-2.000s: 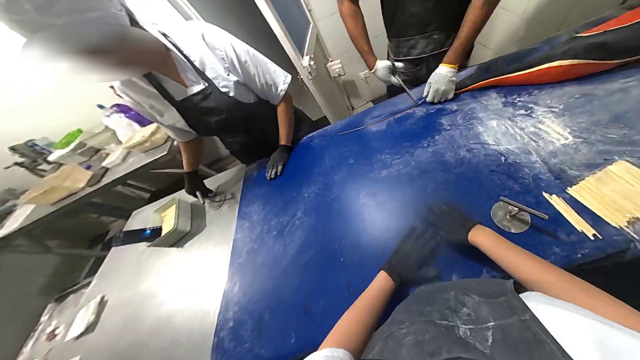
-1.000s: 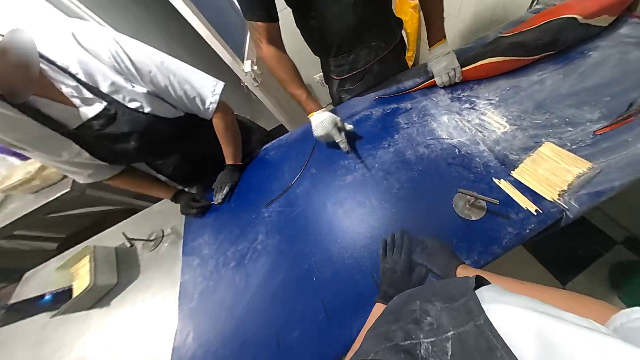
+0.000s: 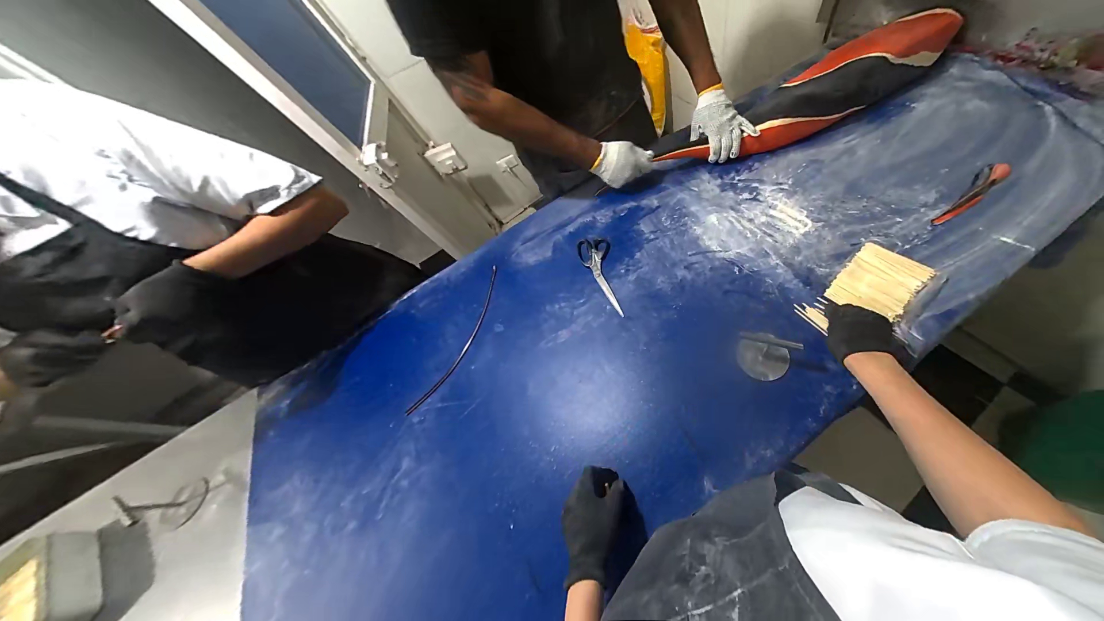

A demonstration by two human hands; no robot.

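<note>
My left hand (image 3: 595,526), in a black glove, rests curled on the blue table covering (image 3: 552,448); whether it holds anything small is not clear. My right hand (image 3: 858,332), also gloved in black, touches the near edge of a pile of thin wooden sticks (image 3: 880,280); its fingers are partly hidden. Just left of it lies a round metal scraper or disc tool with a bar handle (image 3: 764,358). Scissors with black handles (image 3: 602,272) lie farther off on the covering. A thin dark rope (image 3: 457,358), slightly curved, lies to their left.
Across the table a person in white knit gloves (image 3: 723,125) holds the tapered end of a long black, red and cream roll (image 3: 828,95). Another person in black gloves (image 3: 159,306) stands at left. A small red and black piece (image 3: 973,194) lies at right. A metal table (image 3: 190,483) adjoins at left.
My hands have moved apart, the right one to the sticks. The scissors now lie on the table, and the person across has both hands on the roll. The view has shifted.
</note>
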